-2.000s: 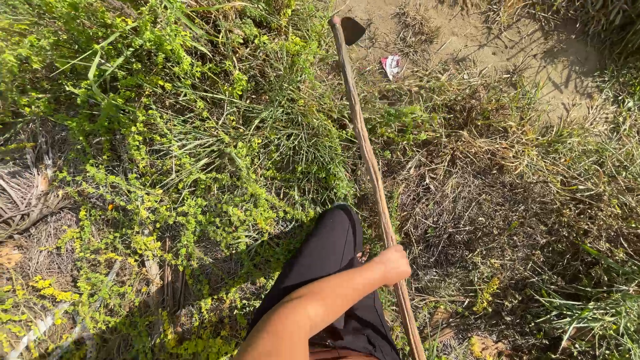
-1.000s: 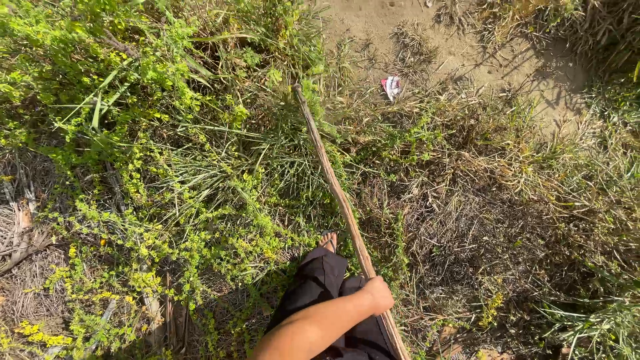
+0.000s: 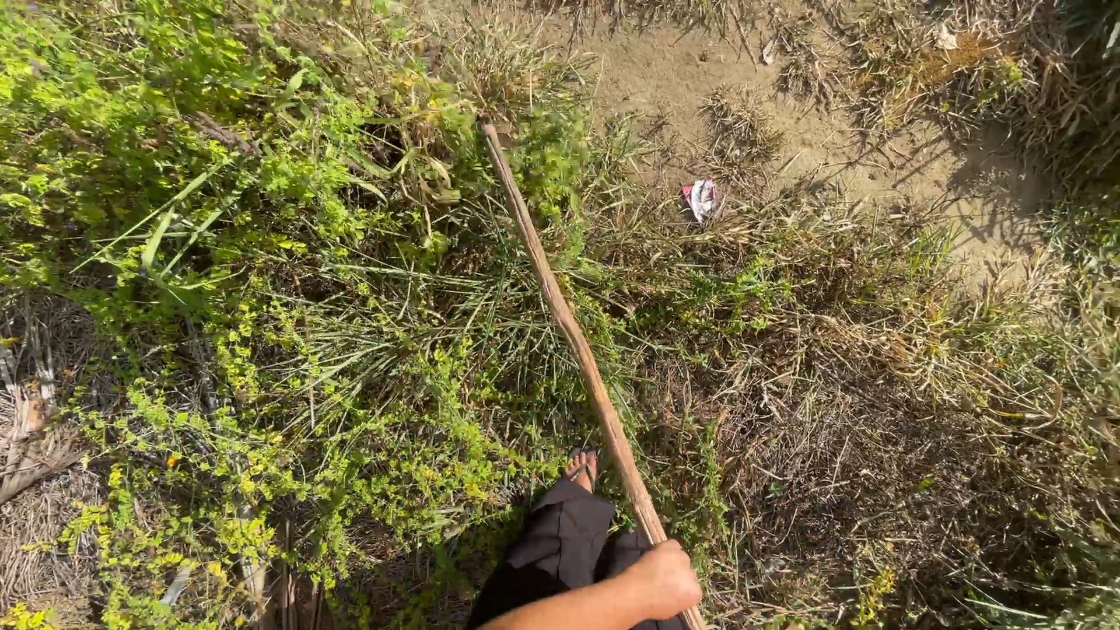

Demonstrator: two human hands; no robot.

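Observation:
My left hand (image 3: 667,579) is closed around the long, rough wooden handle of a hoe (image 3: 573,337) near the bottom of the view. The handle slants up and to the left from my fist, over grass and leafy weeds. Its far end lies among green plants (image 3: 547,175), where the blade is hidden. My right hand is out of view. Below the handle show my dark trousers (image 3: 556,542) and one foot (image 3: 582,468) in a sandal, close to the weeds.
Yellow-flowered weeds (image 3: 236,525) spread on the left. A crumpled red and white wrapper (image 3: 703,201) lies beside the bare dirt (image 3: 674,79) at the upper right. Dry, matted grass (image 3: 822,437) covers the right side, and dry stalks (image 3: 35,437) lie at the far left.
The hoe's far end has swung left from the bare dirt into the green plants, and its metal blade, visible two seconds ago, is now hidden. My left hand keeps its grip.

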